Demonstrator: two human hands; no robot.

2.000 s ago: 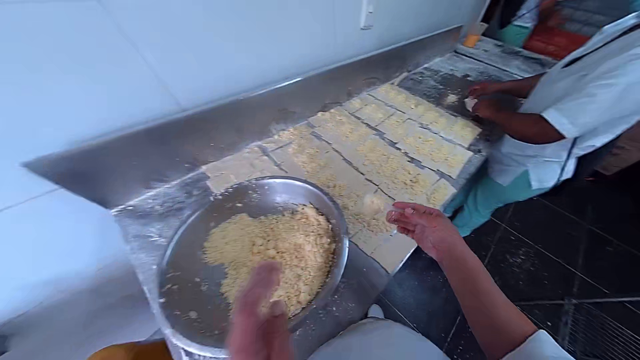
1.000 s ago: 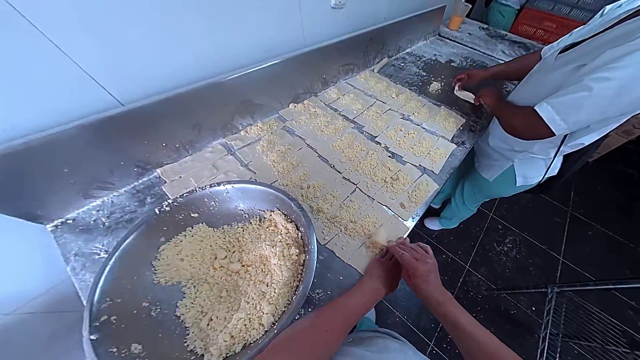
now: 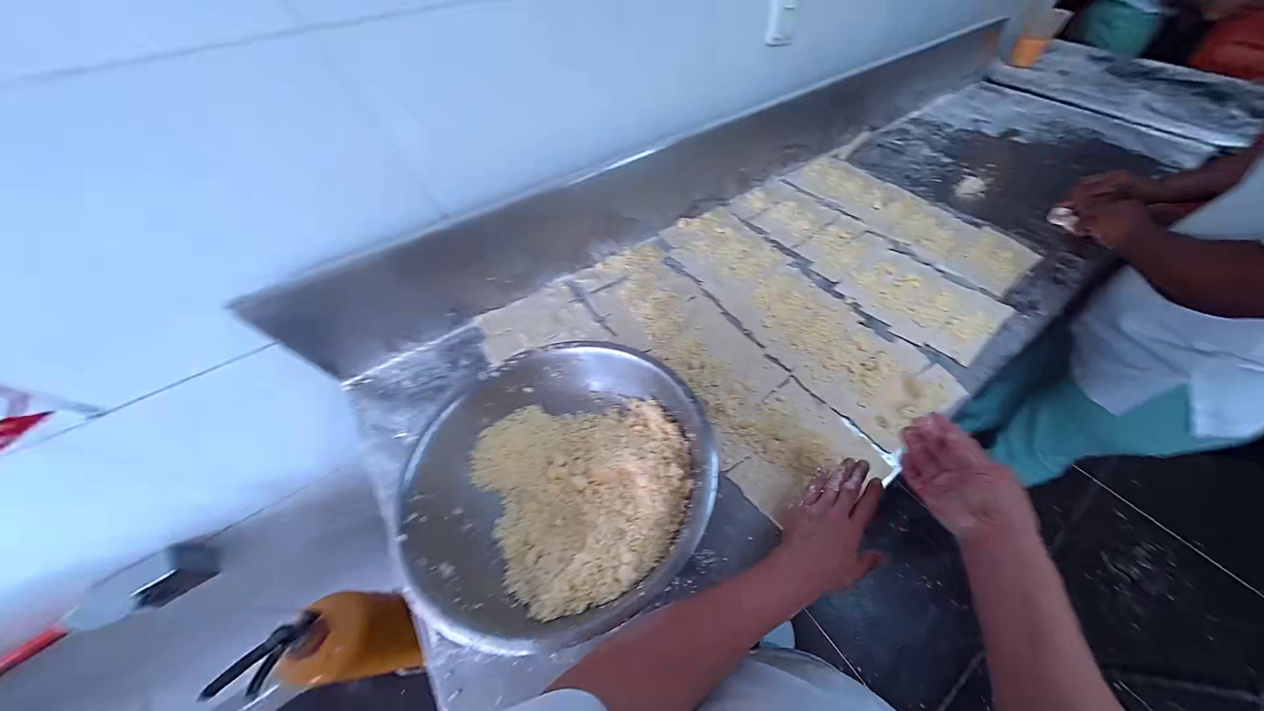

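Observation:
My left hand [image 3: 832, 523] lies with its fingers spread at the near end of a dough strip [image 3: 726, 365] topped with crumbly filling. Just to its right, my right hand [image 3: 958, 469] is palm up beside the table's front edge, its fingers slightly curled and nothing seen in it. More dough strips [image 3: 820, 306] with pale yellow crumbs lie side by side on the steel table. Left of my hands stands a large round metal bowl [image 3: 706, 474], partly filled with crumbly filling [image 3: 592, 504].
At the right a co-worker's hands [image 3: 1111, 207] hold a small piece of dough. A steel backsplash [image 3: 612, 217] runs along the tiled wall. An orange container [image 3: 351, 637] with a black handle is below at the left. Dark floor tiles [image 3: 1165, 573] show at the lower right.
My hands were together at the near edge of the dough one second ago; now they are apart. The co-worker's hands have come closer together around the dough piece. The view has shifted.

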